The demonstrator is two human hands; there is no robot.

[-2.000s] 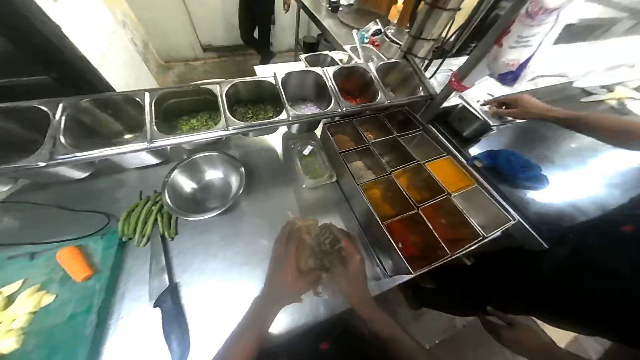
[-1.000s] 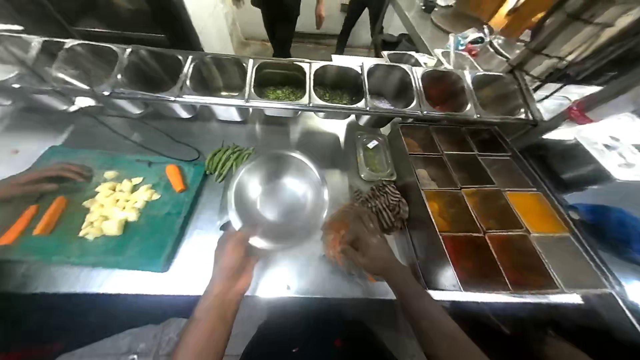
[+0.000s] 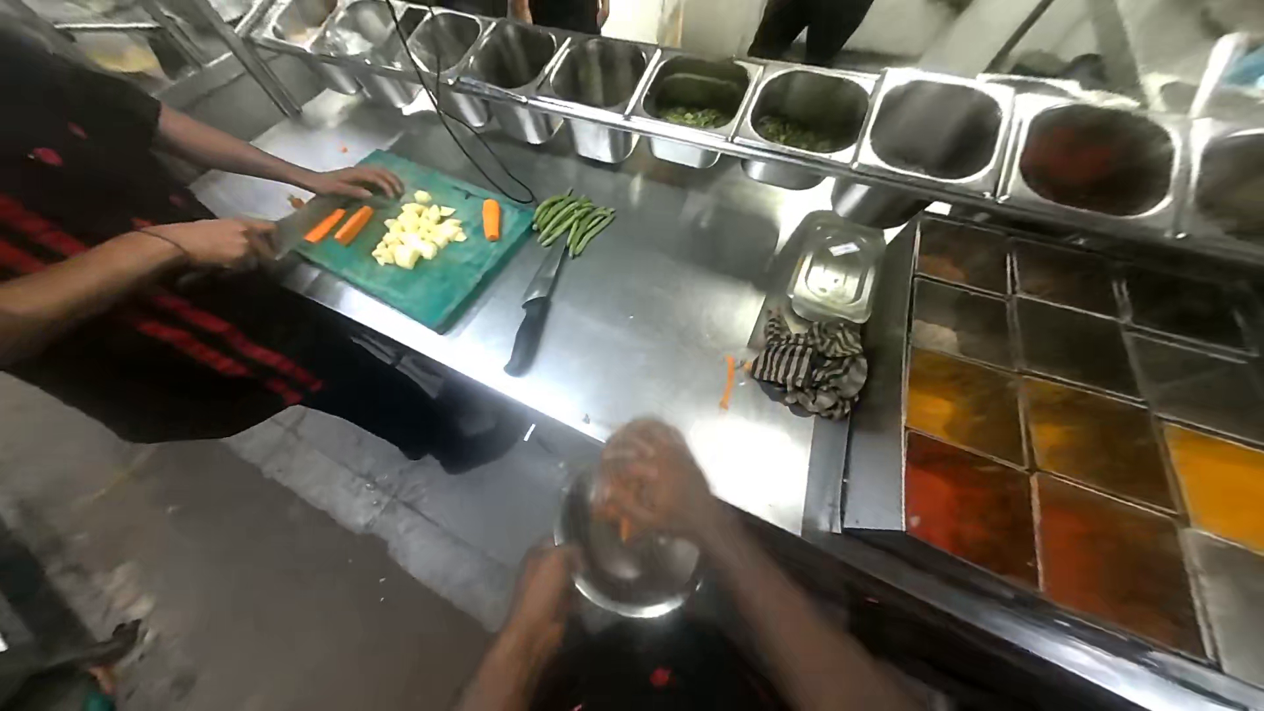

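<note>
A round stainless steel bowl (image 3: 637, 583) is held just off the counter's front edge, low in the view. My left hand (image 3: 545, 585) grips its left rim. Over the bowl, my right hand (image 3: 647, 479) is closed around orange scraps that look like carrot peelings; motion blur hides the fingers. A thin orange peel strip (image 3: 729, 383) lies on the steel counter beside a crumpled striped cloth (image 3: 812, 365). A kitchen knife with a black handle (image 3: 531, 331) rests near green beans (image 3: 575, 219).
At left a co-worker's hand (image 3: 227, 242) holds a knife by carrot pieces on a green cutting board (image 3: 454, 286) with chopped pale vegetable pieces (image 3: 417, 232). A lidded clear container (image 3: 837, 269) stands behind the cloth. Spice trays (image 3: 973, 504) fill the right; steel pans (image 3: 597, 74) line the back.
The bowl has moved from the counter to beyond its front edge, with my left hand on its rim. My right hand has moved from the counter to over the bowl. The view has swung left.
</note>
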